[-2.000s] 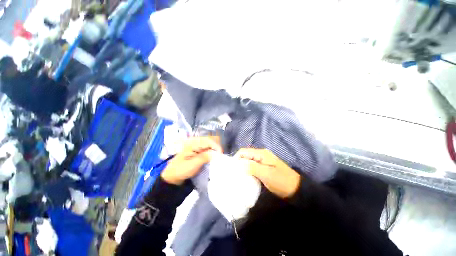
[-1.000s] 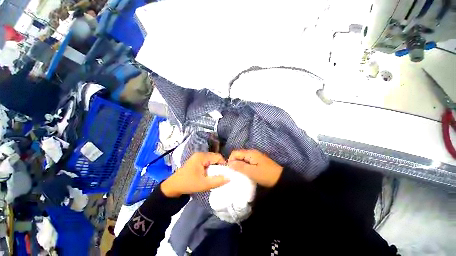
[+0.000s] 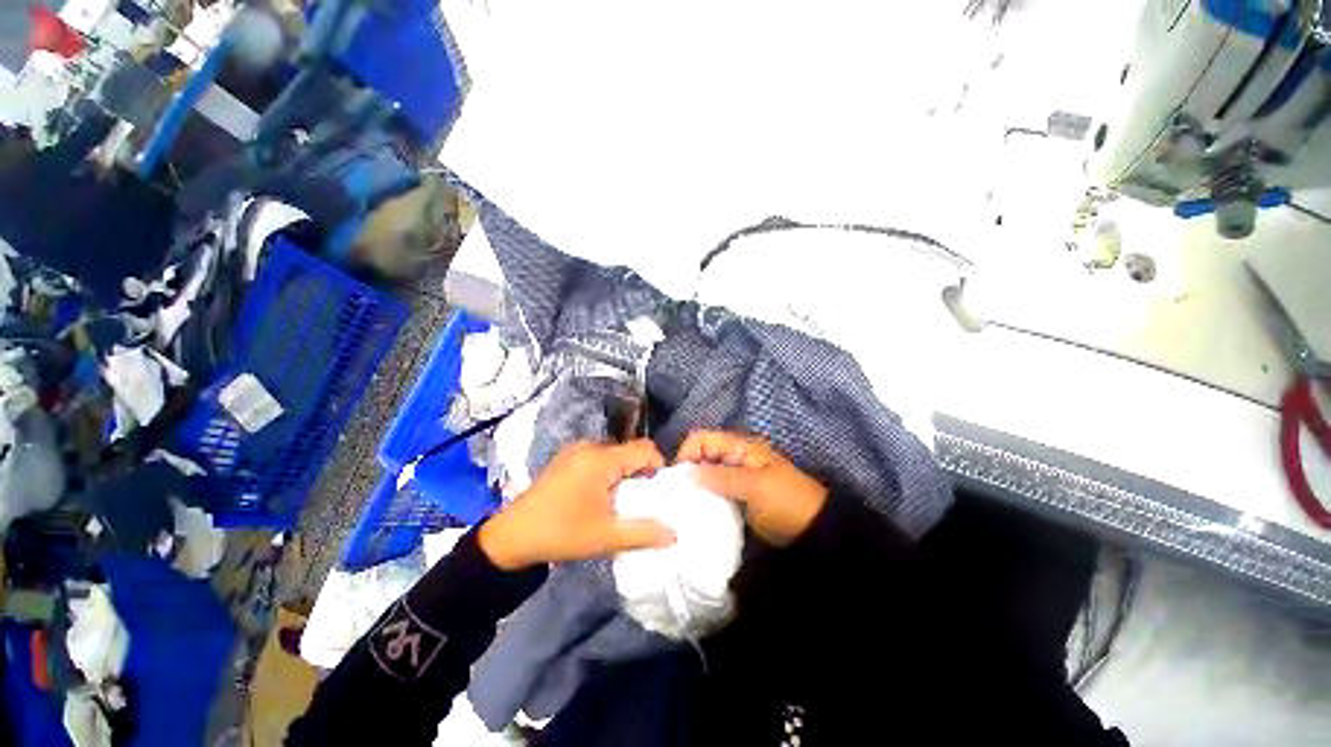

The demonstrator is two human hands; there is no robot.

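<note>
My left hand and my right hand are close together over my lap. Both grip the upper edge of a crumpled, fist-sized white piece between thumbs and fingers. A loose thread hangs from its lower end. The checked fabric garment piece lies bunched behind my hands, draped from the table edge down to my lap. Its plain grey part hangs below my left hand. My fingertips are partly hidden by the white piece.
The white machine table spans the upper right, with a measuring strip along its front edge. The sewing machine stands upper right. Red-handled scissors lie at the right. Blue crates and cloth heaps are at the left.
The white piece now looks rounder and more bunched, and sits a little higher than two seconds ago. My hands have drawn closer together on it. The view has shifted slightly.
</note>
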